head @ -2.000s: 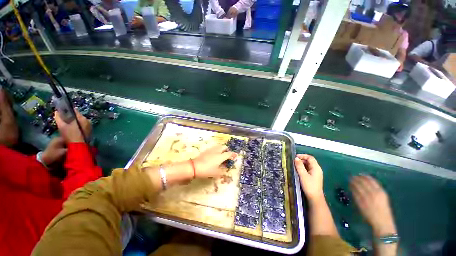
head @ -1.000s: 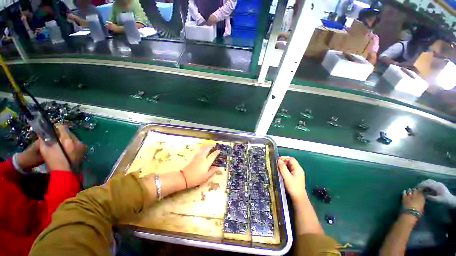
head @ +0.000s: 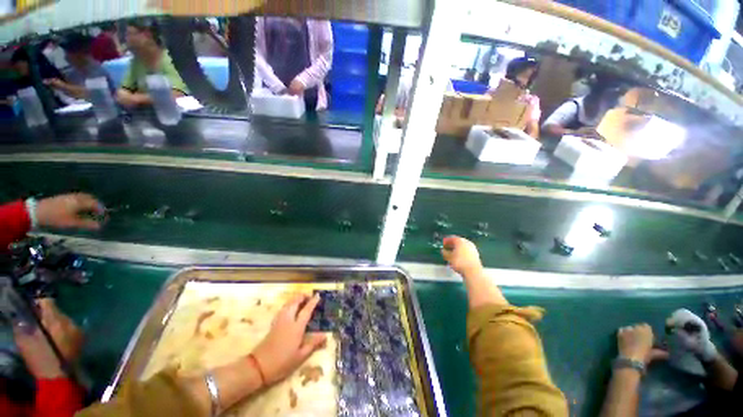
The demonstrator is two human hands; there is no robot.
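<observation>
Small dark circuit boards lie in tight rows on the right part of the cream, brown-stained liner in the steel tray. My left hand rests on the liner, its fingers apart and touching the upper boards of the leftmost, shorter row. No board shows between its thumb and fingers. My right hand is beyond the tray, at the near edge of the conveyor belt. Its fingers are bent together beside a small assembly; whether they grip anything is unclear.
More small assemblies are spaced along the green belt. A white post stands behind the tray. At left are a dark heap and a red-sleeved person's hands. At right are another person's bare hand and a gloved hand.
My right hand has left the tray's right rim and reached forward to the belt. My left hand stays at the short row. The view has tilted up, and a red-sleeved arm now reaches over the belt.
</observation>
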